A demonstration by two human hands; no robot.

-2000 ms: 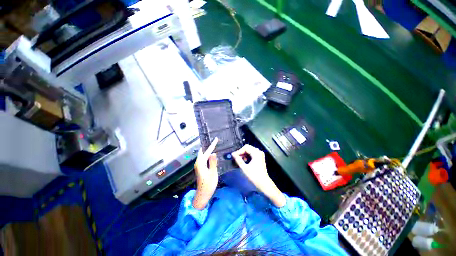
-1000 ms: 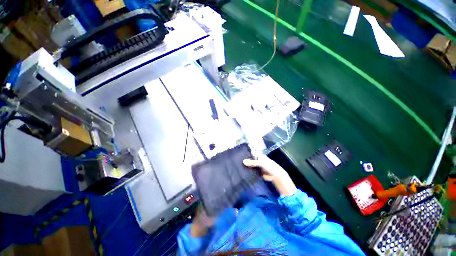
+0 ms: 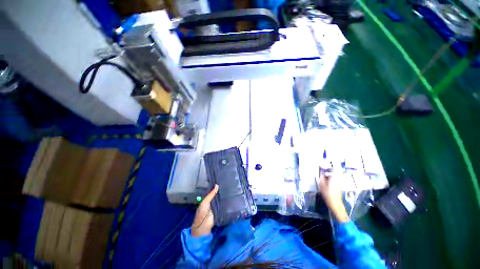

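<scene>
My left hand [image 3: 203, 214] grips a black plastic housing [image 3: 229, 185] by its left edge, above the front of the white machine bed [image 3: 271, 152]. A small round spot shows near the housing's far end. My right hand [image 3: 328, 187] is stretched out over the white pads [image 3: 345, 155] on clear plastic, right of the bed. Its fingertips are at a small dark and white piece; whether they hold it is too blurred to tell.
The gantry robot's beam [image 3: 252, 67] spans the back, with its vertical head [image 3: 166, 100] at left. A black unit with a white label [image 3: 398, 202] lies on the green bench at right. Another dark unit [image 3: 415, 104] lies farther back. Stacked cartons [image 3: 79, 176] stand on the floor at left.
The view has turned left. My right hand has let go of the housing and moved right to the white pads. My left hand holds the housing, now more upright in view.
</scene>
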